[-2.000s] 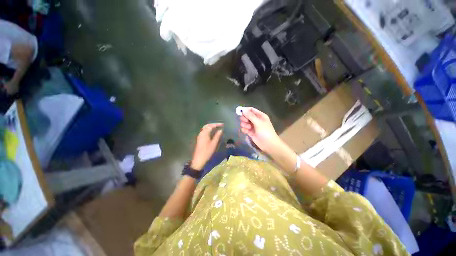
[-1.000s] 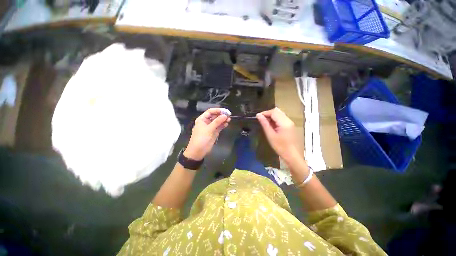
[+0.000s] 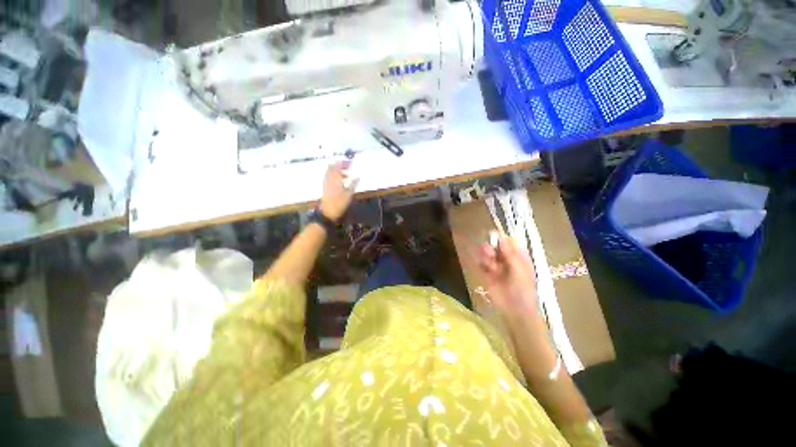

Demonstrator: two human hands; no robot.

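Observation:
My left hand (image 3: 336, 192) is over the front edge of the white machine table (image 3: 201, 196), blurred, with a small white piece (image 3: 351, 182) at its curled fingers. My right hand (image 3: 508, 269) is over the brown carton (image 3: 578, 297), its fingers closed at the end of a thin white strip. More long white strips (image 3: 534, 249) lie along the carton. Dark thread snips (image 3: 387, 141) lie on the table in front of the off-white JUKI machine (image 3: 349, 61). The needle area (image 3: 262, 135) is blurred.
A blue plastic basket (image 3: 572, 79) stands at the table's right end. A blue floor crate (image 3: 672, 236) holding white cloth is at right. A white cloth heap (image 3: 166, 323) is at lower left. A white sheet (image 3: 118, 109) stands at the table's left end.
The view has turned towards the machine table. My hands have moved apart: the left is now at the table edge, the right over the carton strips. The dark line between them no longer shows.

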